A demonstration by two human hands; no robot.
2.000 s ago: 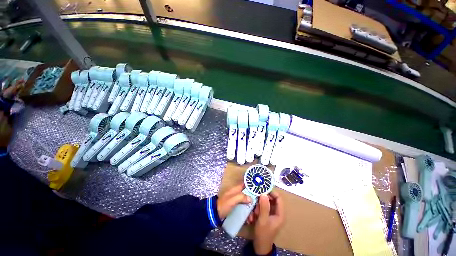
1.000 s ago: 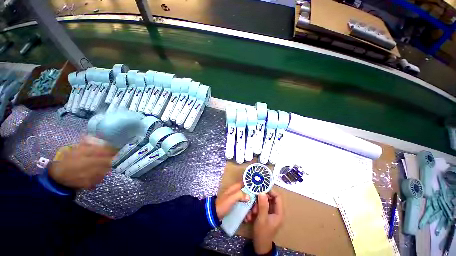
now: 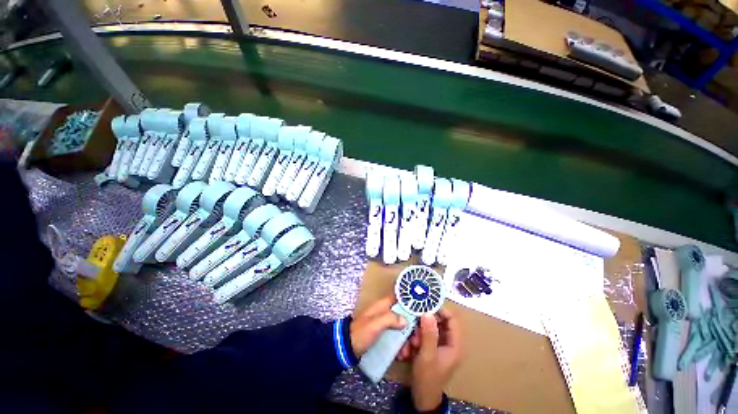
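Observation:
A pale mint handheld fan [image 3: 385, 349] is held over the cardboard, its round spoked grille [image 3: 419, 290] facing up with a dark blue centre with a light mark. My left hand [image 3: 376, 327] is closed around the upper handle. My right hand [image 3: 434, 356] has its fingertips on the fan where head meets handle; its palm side is partly hidden. A cluster of small dark pieces [image 3: 472, 282] lies on the white sheet [image 3: 518, 279], right of the fan head.
Several fans [image 3: 414, 214] stand in a row beyond my hands; more rows [image 3: 235, 154] stand left on bubble wrap [image 3: 328, 259]. Right are a paper roll [image 3: 558, 229], yellow pad [image 3: 595, 356], pen [image 3: 637, 348] and loose mint parts [image 3: 712, 331]. A yellow power strip [image 3: 100, 271] lies left.
Another person's hand, seen over the left front fans one second ago, has gone. The rightmost fan there sits slightly lower and further right. My hands and the held fan have barely moved.

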